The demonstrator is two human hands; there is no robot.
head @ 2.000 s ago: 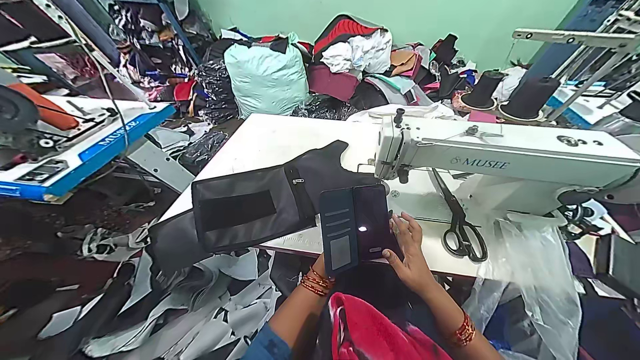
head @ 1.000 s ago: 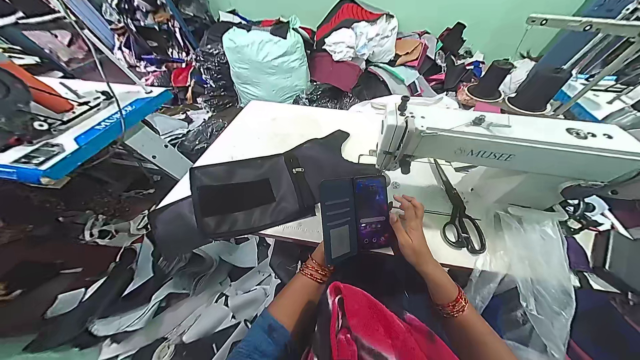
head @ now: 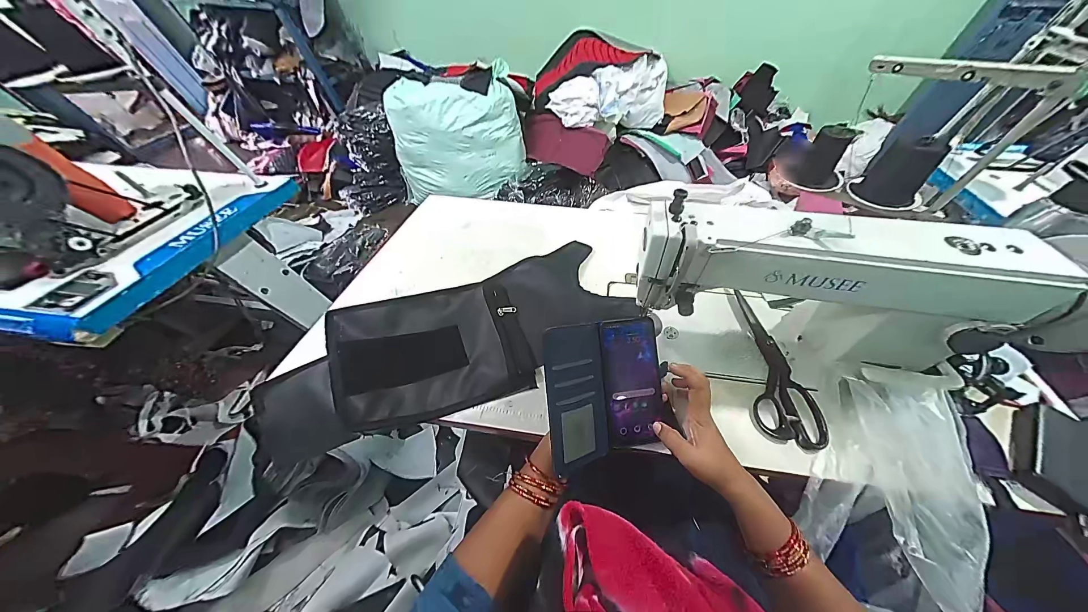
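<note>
A smartphone (head: 631,382) with a lit screen sits in an open dark wallet case (head: 578,399). My left hand (head: 546,455) holds the case from behind, low down, and is mostly hidden by it. At the phone's right side is my right hand (head: 693,425), its thumb at the lower screen edge and its fingers bent by the side. Left of the phone lies a black fabric piece with a zipper (head: 433,353) on the white sewing table (head: 408,246). Behind and to the right stands a white sewing machine (head: 816,276), with black-handled scissors (head: 782,382) by its base.
Clear plastic sheeting (head: 909,450) hangs over the table's right front edge. Large black thread cones (head: 897,174) stand behind the machine. A pale green bag (head: 455,136) and piled cloth lie against the wall. Another machine table (head: 195,246) is at left, with fabric scraps (head: 340,527) below.
The phone screen was dark two seconds ago and is lit now. My right fingers were raised beside the phone a second ago; now the thumb is at the screen's lower edge.
</note>
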